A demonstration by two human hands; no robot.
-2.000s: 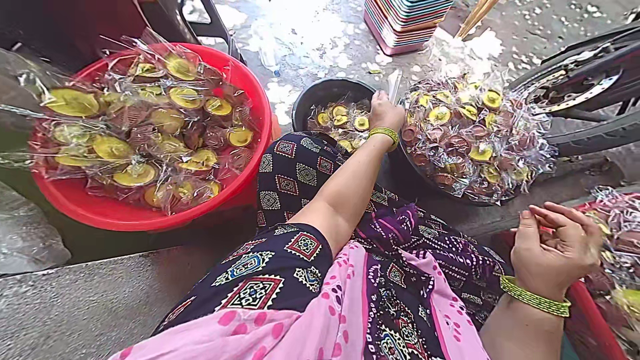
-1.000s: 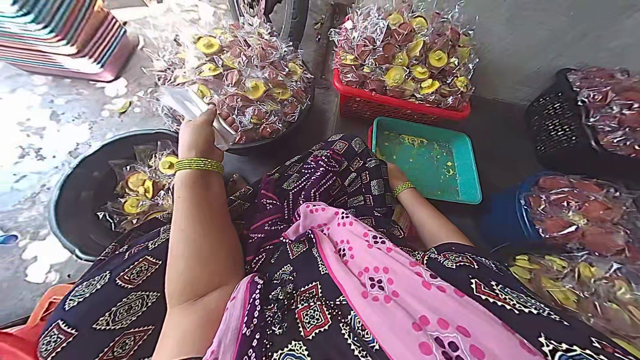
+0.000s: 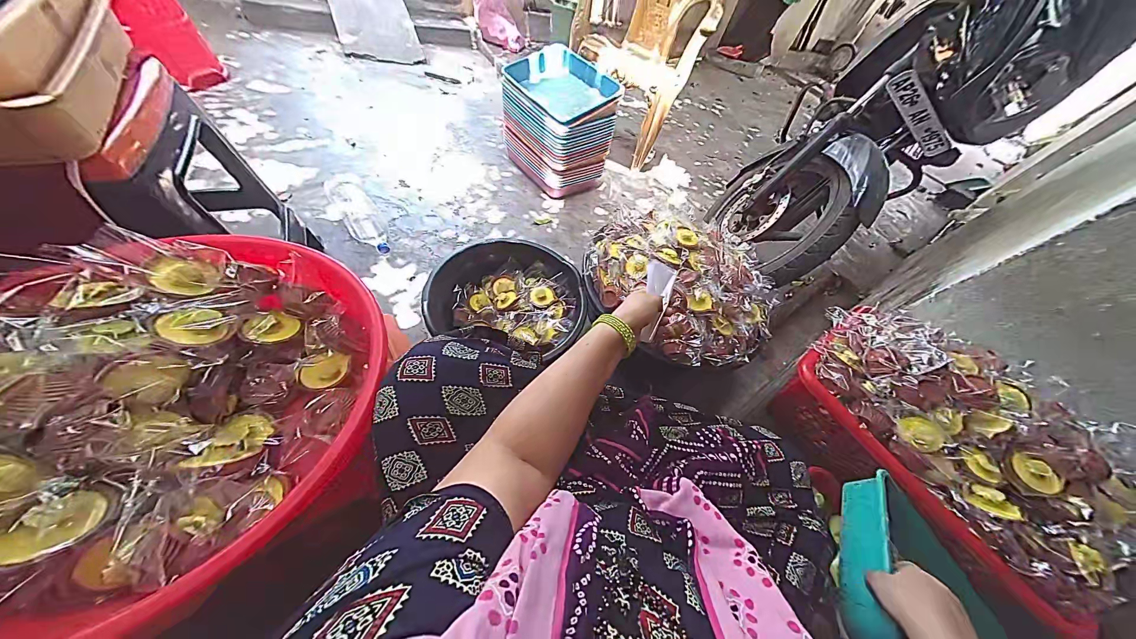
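Note:
My left hand (image 3: pixel 641 311), with a beaded bangle at the wrist, grips a thin whitish clear packet (image 3: pixel 659 282) over a heap of wrapped brown and yellow items (image 3: pixel 710 306). That heap rises out of a dark tub. Just left of it, a black tub (image 3: pixel 435 297) holds fewer wrapped items. At the lower right, my right hand (image 3: pixel 919 603) is at the rim of a green plastic tray (image 3: pixel 865 550); its fingers are partly hidden, and the tray is tilted beside a red basket (image 3: pixel 808 373) piled with wrapped items.
A large red tub (image 3: pixel 368 302) of wrapped items stands at left. Ahead are stacked trays (image 3: pixel 559 124), a plastic bottle (image 3: pixel 355 213) and a plastic chair (image 3: pixel 657 75). A motorcycle (image 3: pixel 825 186) is at the upper right, near a wall (image 3: pixel 1065 293). A black stool (image 3: pixel 231 169) stands at the upper left.
The view has swung widely between frames. The green tray lay flat beside the red basket one second ago; now it is tilted, with my right hand at it. My left hand still holds the packet.

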